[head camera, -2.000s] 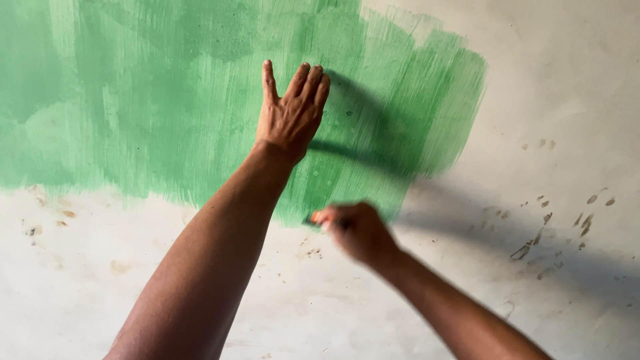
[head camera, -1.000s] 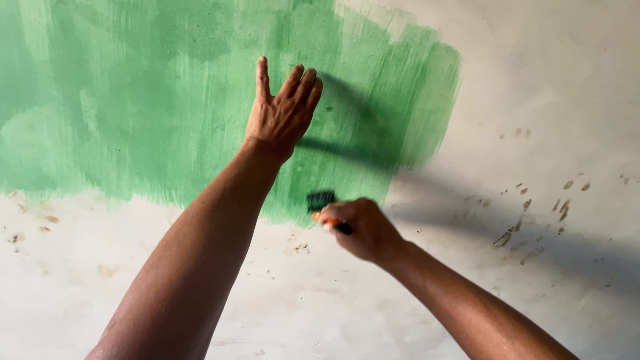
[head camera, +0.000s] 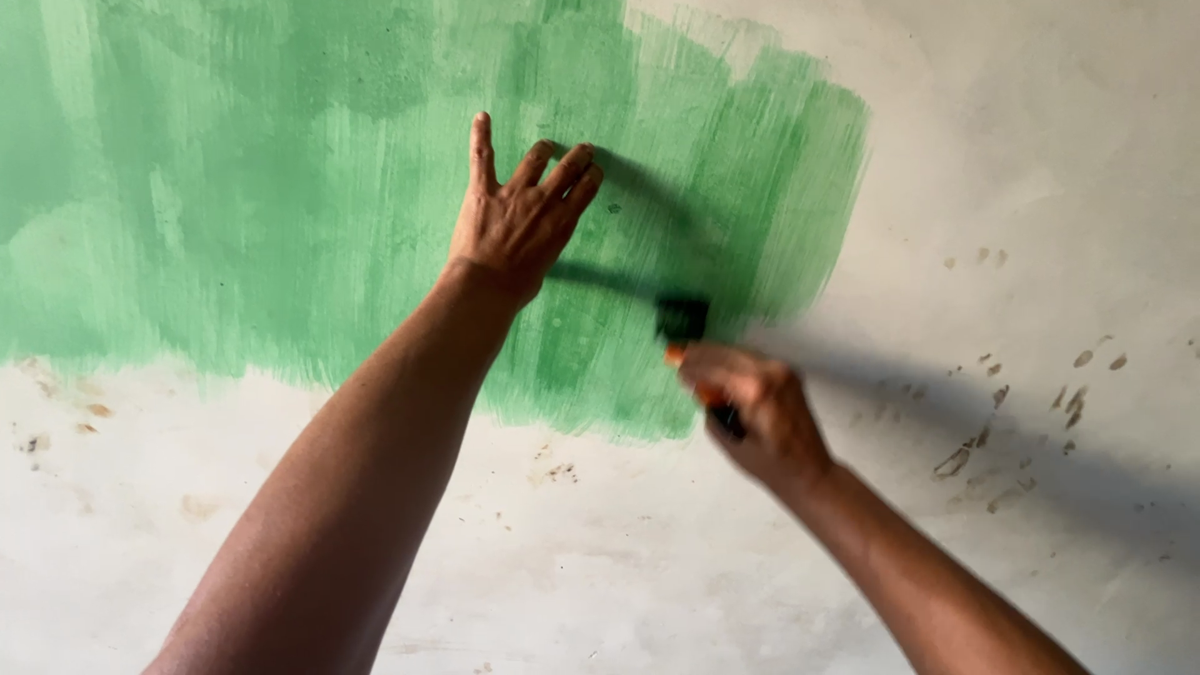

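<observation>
My left hand rests with spread fingers against the green paint on a pale wall. Nothing is held in it. To its lower right, my right hand grips the orange and black handle of a paintbrush, blurred by motion. The dark bristles point up and lie over the lower right part of the painted area; whether they touch the wall is not plain. Streaky brush marks run mostly up and down through the green.
Brown smudges mark the unpainted wall at the right, and smaller stains show at the lower left. Shadows of my arms fall across the wall toward the right. The green has ragged lower and right edges.
The paintbrush in my right hand has moved up from the lower edge of the green, where it was a second ago. My left hand stays on the painted area.
</observation>
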